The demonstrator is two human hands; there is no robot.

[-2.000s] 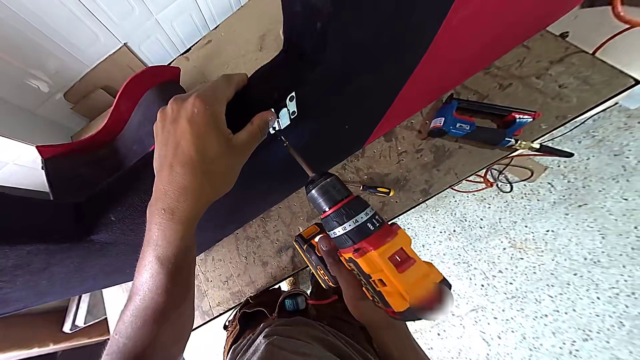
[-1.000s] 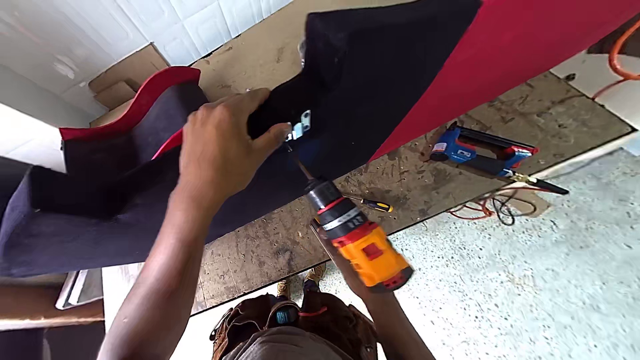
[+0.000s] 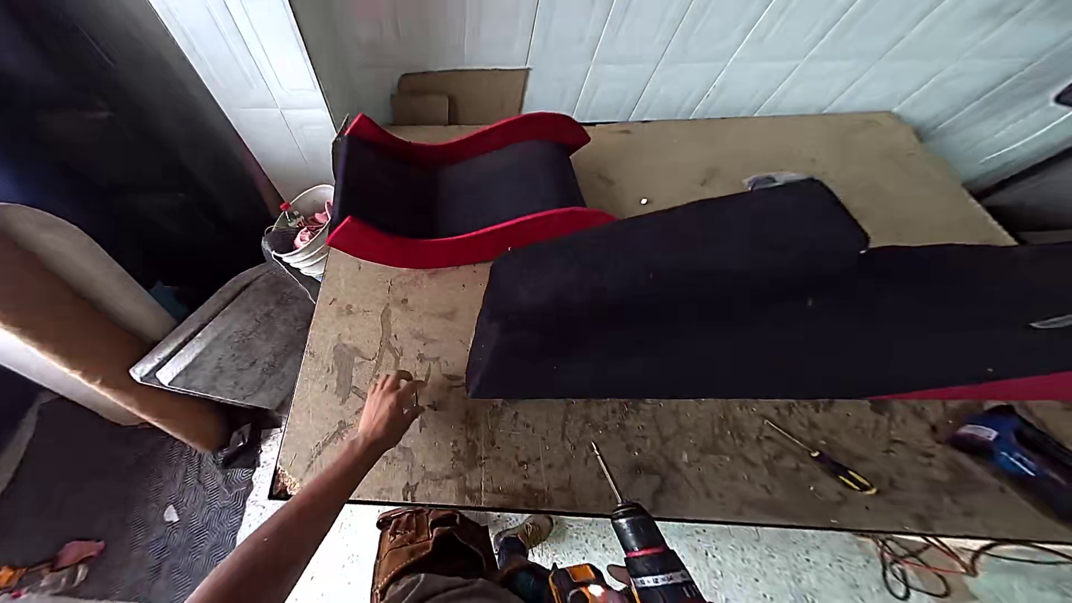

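My left hand (image 3: pixel 391 410) is over the worn wooden tabletop (image 3: pixel 544 461), left of a dark fabric-covered panel (image 3: pixel 670 310); small bits show at its fingertips, too small to name. My right hand (image 3: pixel 618 576), mostly hidden at the bottom edge, holds a cordless drill (image 3: pixel 649 544) with a long driver bit pointing up over the table's front edge. The panel lies on the table, red along its lower right edge. Behind my left hand stands a curved piece with red edges and dark fabric (image 3: pixel 502 184). A screwdriver (image 3: pixel 825 459) rests right of the drill.
A blue pneumatic stapler (image 3: pixel 1017 452) lies at the table's right front. Cables (image 3: pixel 921 557) are on the floor below. A white bucket (image 3: pixel 314 230) with items stands beyond the left edge, near grey boards (image 3: pixel 243 335). Cardboard (image 3: pixel 481 96) leans on the back wall.
My left hand has left the metal bracket on the dark panel and moved left over the tabletop. The drill has come away from the bracket. The panel now lies lower on the table. The view has swung left.
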